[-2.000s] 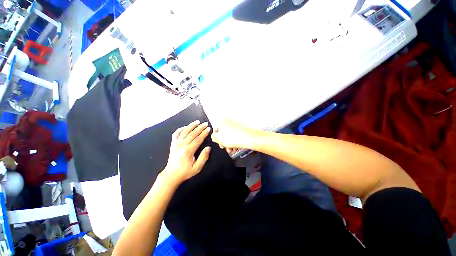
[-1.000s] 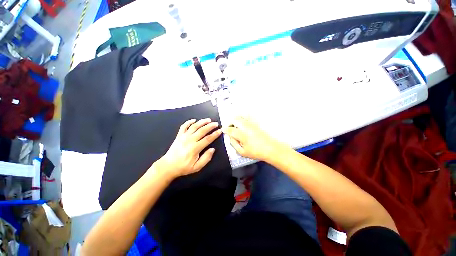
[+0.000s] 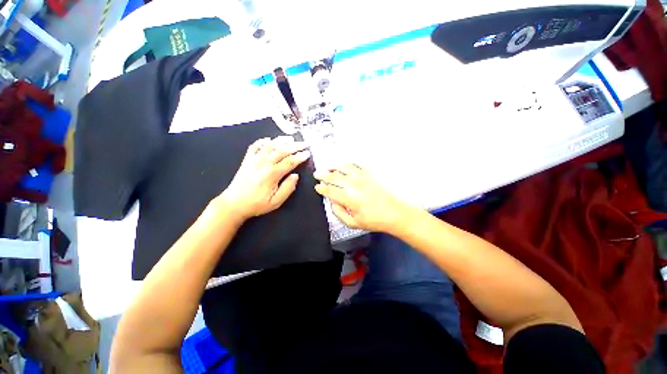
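A black garment piece [image 3: 212,172] lies flat on the white table, its far corner by the presser foot [image 3: 316,124] of the sewing machine [image 3: 439,95]. Its near part hangs into the lap. My left hand [image 3: 265,175] lies flat on the piece near its right edge, fingers a little spread, holding nothing between them. My right hand [image 3: 355,196] is at the right edge of the piece, fingertips bent at the border; whether they pinch it is hard to tell.
Dark grey cut pieces [image 3: 117,146] lie at the left of the table, with a green pouch [image 3: 183,38] behind them. A black control panel [image 3: 523,36] is on the machine head. Dark red garments [image 3: 570,248] heap at the right. A blue crate [image 3: 207,352] is below the table.
The black piece has moved forward towards the presser foot, and my left hand has moved forward with it. Its near edge now shows flat on the table. The camera view has shifted a little.
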